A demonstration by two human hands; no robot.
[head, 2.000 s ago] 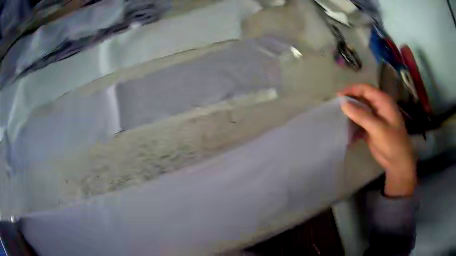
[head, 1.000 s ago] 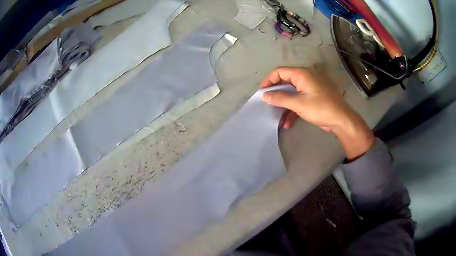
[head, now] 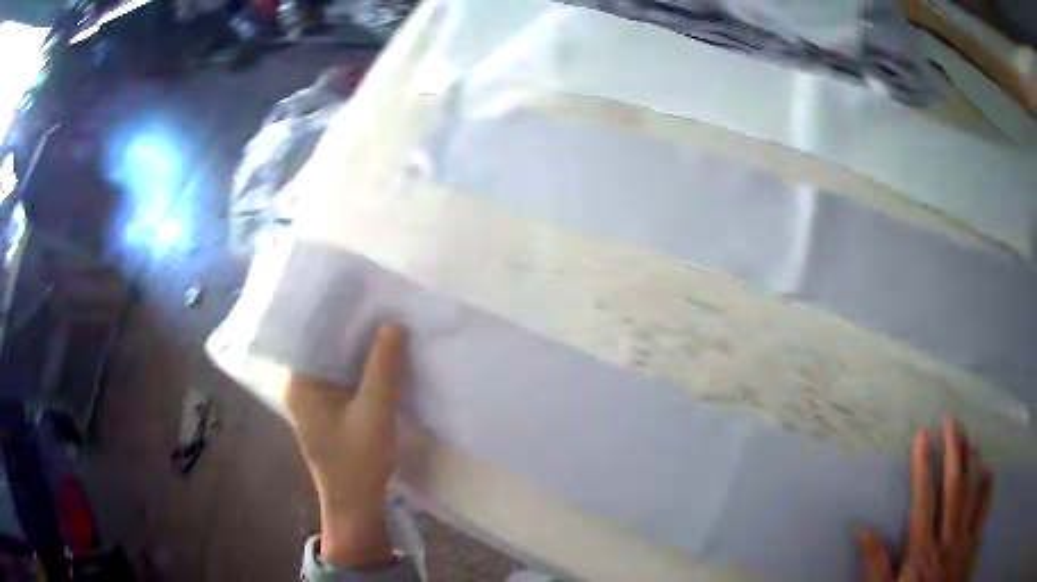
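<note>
A long pale grey-lilac fabric piece (head: 546, 409) lies along the near side of the table. My left hand (head: 353, 443) is at its left end, thumb on top of the cloth and the other fingers hidden under it, so it holds that end. My right hand (head: 932, 512) lies on the piece at the lower right, fingers spread, cut off by the bottom edge. A second grey-lilac piece (head: 637, 193) with a crosswise crease lies beyond, and a white strip (head: 705, 102) lies behind that.
The cream table cover (head: 455, 244) shows between the strips, with dark specks (head: 728, 352). A rumpled grey bundle (head: 898, 71) is at the top right. Whitish cloth heaps (head: 279, 159) lie on the floor beyond the table's left edge. A bright glare is at the upper left.
The view has swung left, so the iron and scissors are out of view. My left hand has come into view at the fabric's left end. My right hand has let go of the pinched end and lies spread.
</note>
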